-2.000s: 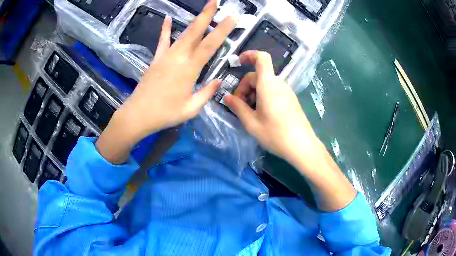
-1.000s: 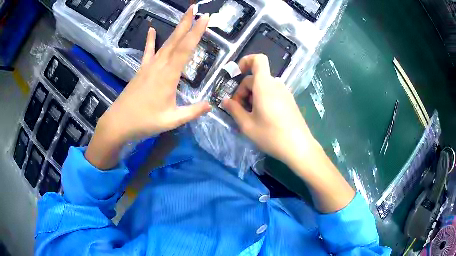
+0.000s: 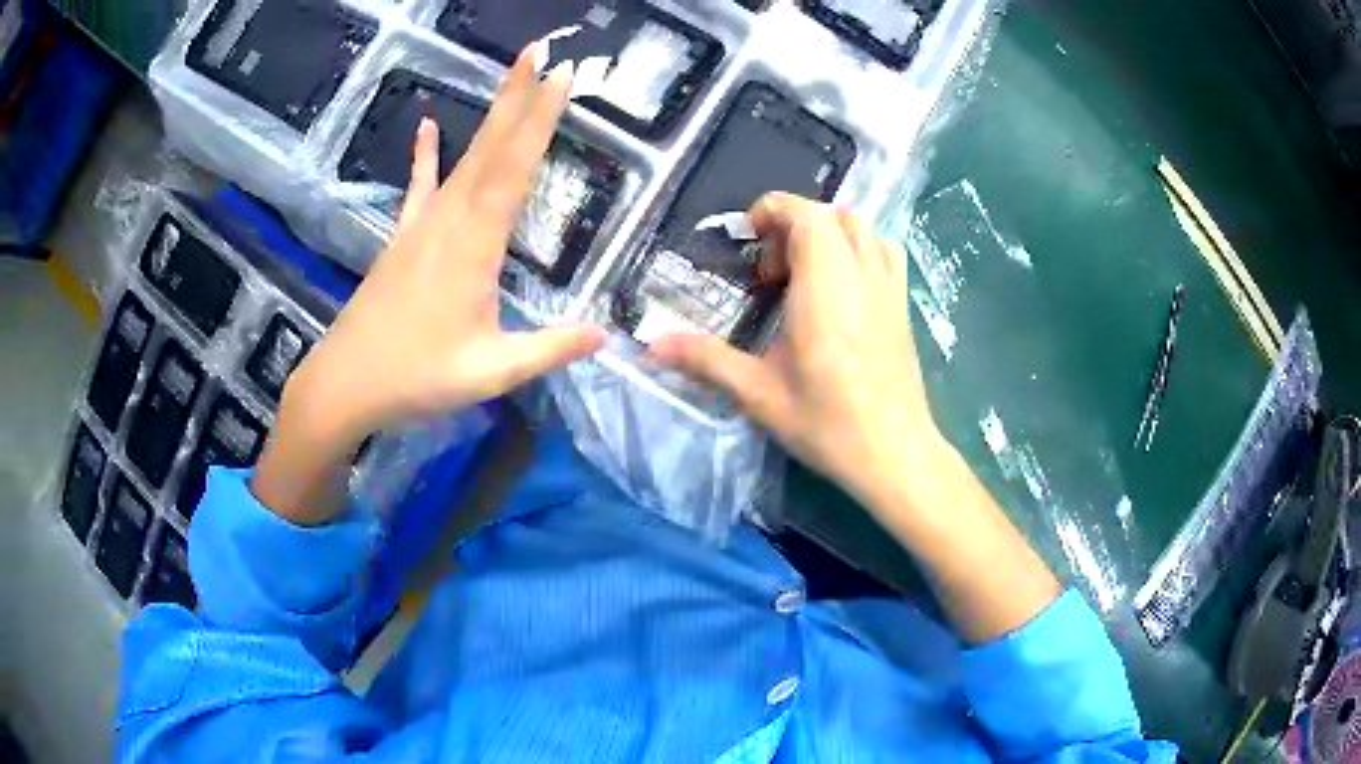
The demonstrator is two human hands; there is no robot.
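Note:
A black phone housing (image 3: pixel 746 161) lies in a pocket of the clear-white blister tray (image 3: pixel 903 105), with a silvery grid area at its near end. My right hand (image 3: pixel 843 321) is over its near right side, thumb at the near end and index finger apart from it. A white tape piece (image 3: pixel 727 224) is at the index fingertip. My left hand (image 3: pixel 440 299) is left of the housing, fingers spread, thumb pointing towards the near end. White tape pieces (image 3: pixel 587 75) stick up at its fingertips. Other fingers of my right hand are partly hidden.
More filled trays (image 3: pixel 224 336) stand lower left. Crinkled plastic film (image 3: pixel 657 448) hangs at the tray's near edge. On the green bench (image 3: pixel 1045 179) lie wooden strips (image 3: pixel 1224 261), dark tweezers (image 3: pixel 1161 366) and a striped strip (image 3: pixel 1231 478). A pink fan (image 3: pixel 1336 724) is lower right.
My left hand has moved left and down, uncovering the neighbouring housing. My right thumb and index finger are wider apart, and more of the housing's near end shows. The view has shifted slightly.

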